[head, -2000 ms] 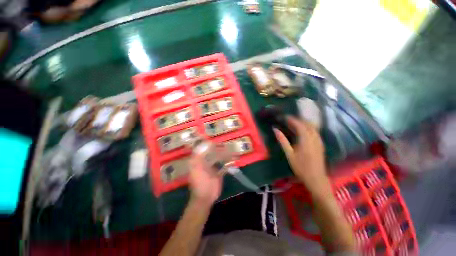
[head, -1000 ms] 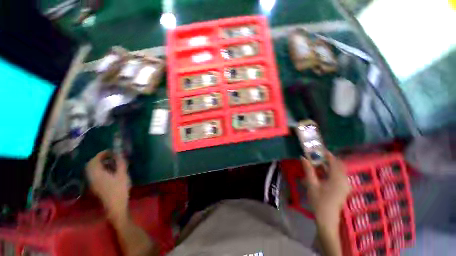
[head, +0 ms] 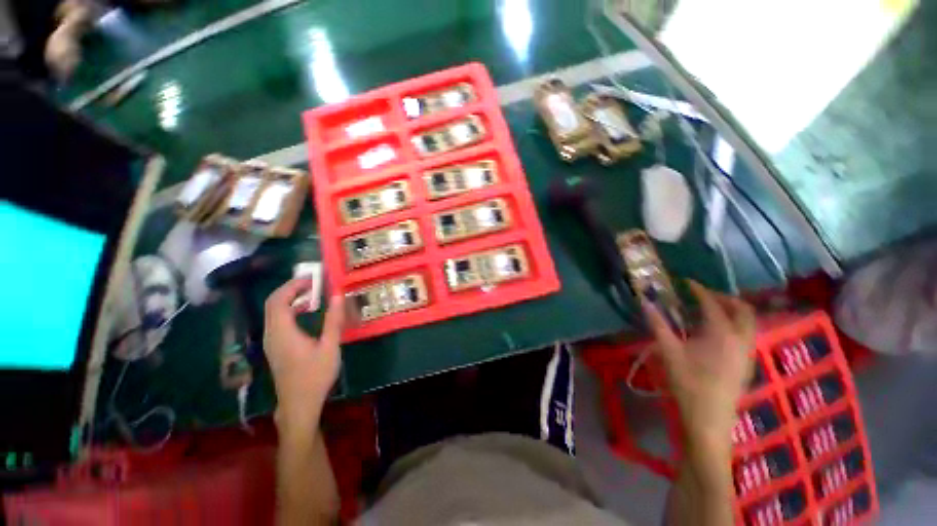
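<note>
A red tray (head: 432, 310) holds face-down tan-gold phones with open backs. Its two upper-left slots hold only white labels. My left hand (head: 303, 334) is left of the tray's lower corner, its fingertips on a small white card-like piece (head: 308, 286). My right hand (head: 709, 344) is right of the tray, blurred, with its thumb and fingers around the lower end of a face-down phone (head: 645, 269). Any cable joint at that phone is hard to make out.
Loose phones lie left (head: 247, 195) and right (head: 563, 118) of the tray. A black scanner (head: 591, 221) lies beside it. White mice (head: 668, 203) flank the tray among cables. A cyan monitor (head: 46, 288) stands left. Another red tray (head: 781, 416) of phones is lower right. A person's hand (head: 67, 41) shows far left.
My left hand has moved from the dark device at left to the white piece beside the tray. My right hand and its phone have shifted slightly right of the tray. The view has turned.
</note>
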